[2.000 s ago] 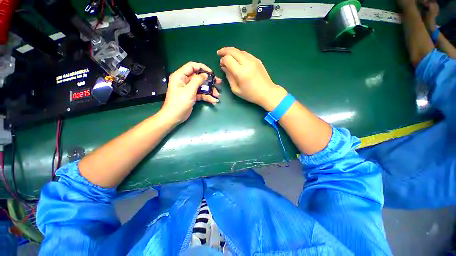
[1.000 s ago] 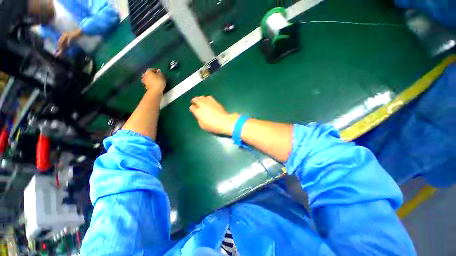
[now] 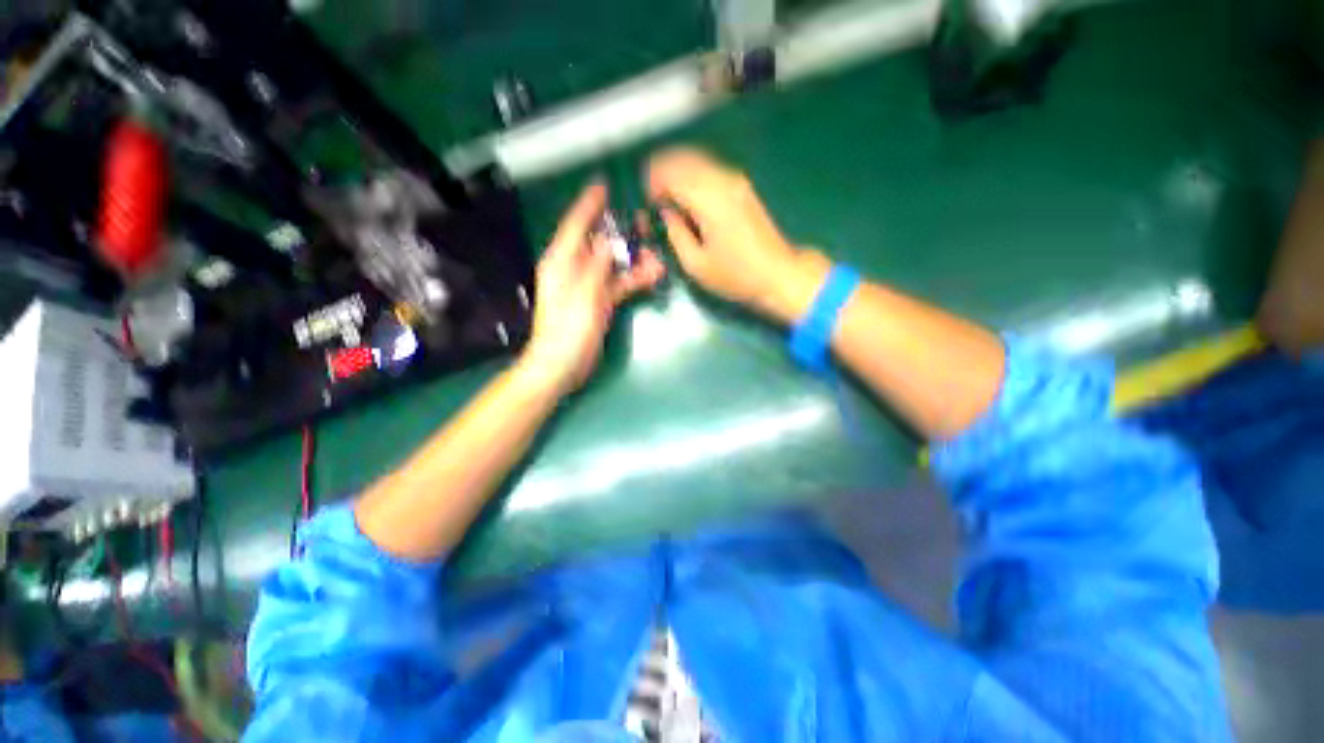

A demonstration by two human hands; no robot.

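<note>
The frame is blurred. My left hand (image 3: 577,298) holds a small dark module (image 3: 622,247) with a whitish mark between its thumb and fingers, above the green bench (image 3: 697,421). My right hand (image 3: 719,225) is just to the right of the module, fingers curled and turned toward it. Whether my right fingers touch or hold anything cannot be told. A blue wrist strap (image 3: 826,315) is on my right wrist.
The black test fixture (image 3: 465,312) with a red display is at left, with a red grip (image 3: 134,196) above it. A white-grey box (image 3: 87,414) with wires is at far left. A white strip (image 3: 610,119) and dark spool stand (image 3: 995,66) are beyond.
A second ago my left hand reached out past the white strip, apart from my right. Now it is back beside my right hand with a module in it. The view has turned and shifted.
</note>
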